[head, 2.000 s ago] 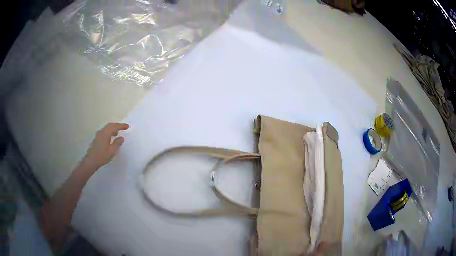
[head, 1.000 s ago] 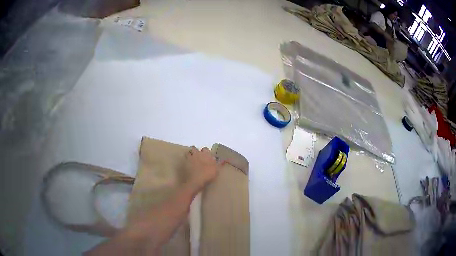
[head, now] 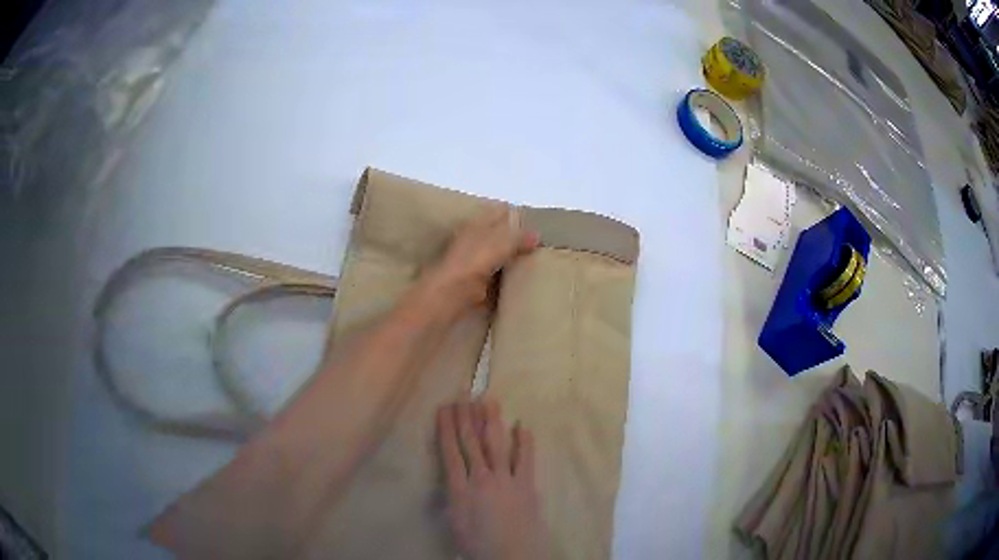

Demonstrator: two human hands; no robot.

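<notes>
The beige handbag [head: 581, 361] lies flat on white sheets [head: 416, 88], its two looped handles pointing left. My left hand [head: 477, 263] reaches across the bag from the lower left. Its fingers are bent onto the upper edge of the flap beside the greyish inner band, gripping there. My right hand [head: 490, 476] lies flat on the lower part of the bag, palm down, fingers slightly apart. A narrow pale strip shows in the gap between the flap edges, between my hands.
Right of the bag are a yellow tape roll [head: 733, 68], a blue tape roll [head: 710, 123], a white card [head: 761, 214] and a blue tape dispenser [head: 805, 301]. Clear bags [head: 844, 109] lie beyond. Folded beige bags [head: 865, 470] lie lower right. Crinkled clear plastic [head: 88, 88] is upper left.
The view has shifted. My left hand has moved from the table on the left onto the bag's flap. My right hand now lies on the bag, and the gap showing the white strip has narrowed.
</notes>
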